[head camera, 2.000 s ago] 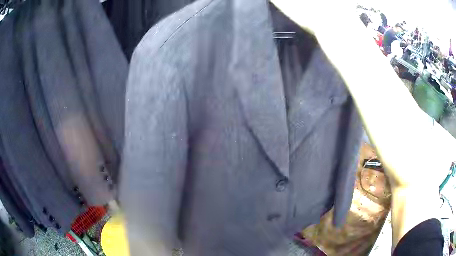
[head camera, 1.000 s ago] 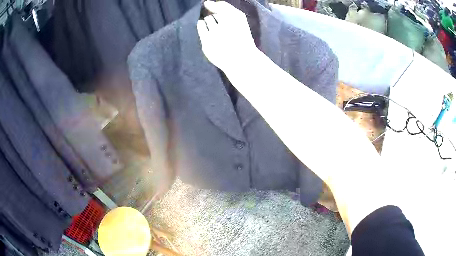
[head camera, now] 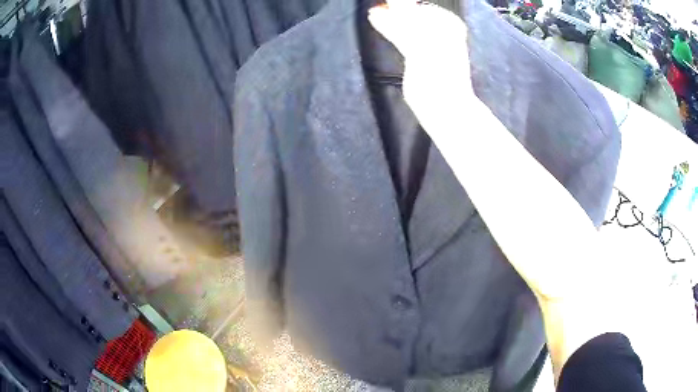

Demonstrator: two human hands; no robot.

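Note:
A dark grey suit jacket (head camera: 337, 207) hangs upright in front of me, its lapels forming a V and a button on the front edge. My right hand (head camera: 428, 34) is overexposed at the neck opening, near the top edge. The jacket hangs from this hand; its exact grip at the collar and any hanger hook are hidden. My bare right forearm crosses the jacket from the lower right, with a black sleeve at the elbow. The lining shows inside the neck. My left hand is not in view.
Dark jackets (head camera: 53, 207) hang in a row at the left, buttons on their cuffs. A yellow round object (head camera: 186, 364) and a red mesh basket (head camera: 126, 351) are below. The white table (head camera: 650, 153) at right bears black cables (head camera: 650, 226) and a blue item (head camera: 673, 190). Green bundles (head camera: 616, 65) lie behind.
The jacket first appears farther off and smaller, then is nearer and larger now. My right hand has come to the neck opening, then shifted right with the jacket.

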